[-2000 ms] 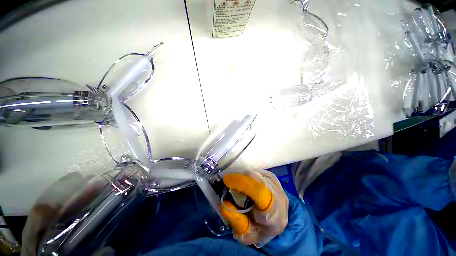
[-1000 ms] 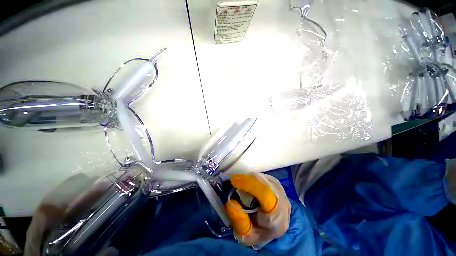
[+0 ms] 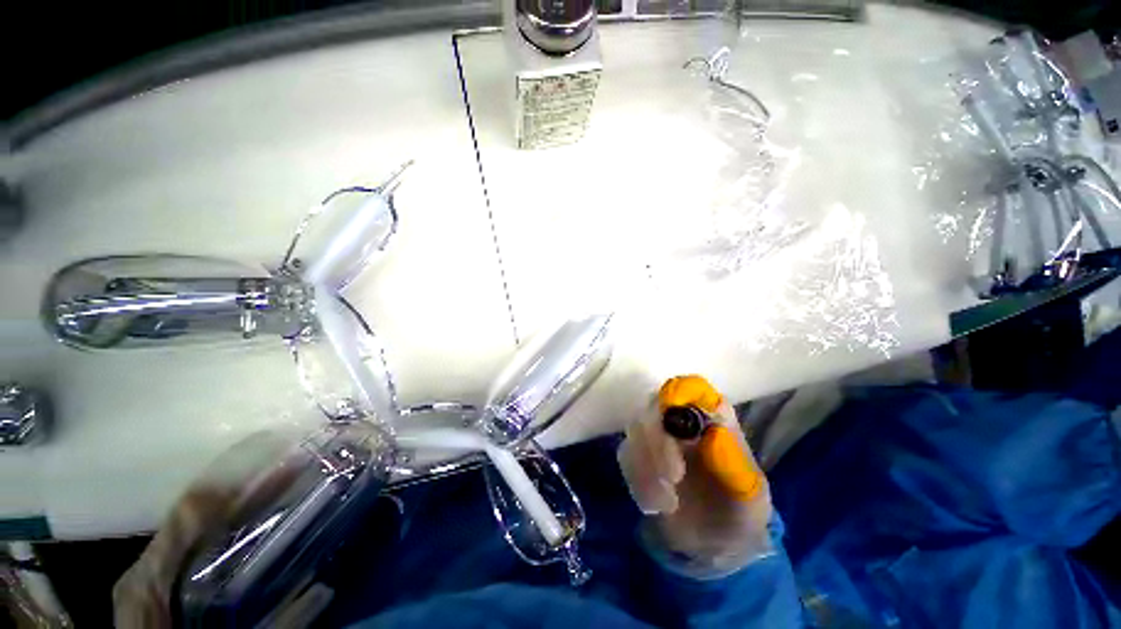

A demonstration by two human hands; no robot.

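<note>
The clear balloon-animal body assembly with milky inner tubes lies over the near left bench edge. My left hand, in a translucent glove, is at its lower left behind a large clear lobe; its fingers are mostly hidden and it appears to support that lobe. My right hand, gloved with orange finger cots, is right of the assembly, apart from it, closed around a small black tool whose round dark end shows. The small lobe with a pointed tip hangs past the edge, untouched by my right hand.
A white dispenser bottle with a round metal top stands at the back centre. Crinkled clear film lies right of centre. Another clear assembly is at the far right. A person's blue sleeve is at the lower right.
My right hand has left the small lobe and moved right and up, with the black tool's end now showing. The view has shifted, revealing the bottle top and the bench's back edge.
</note>
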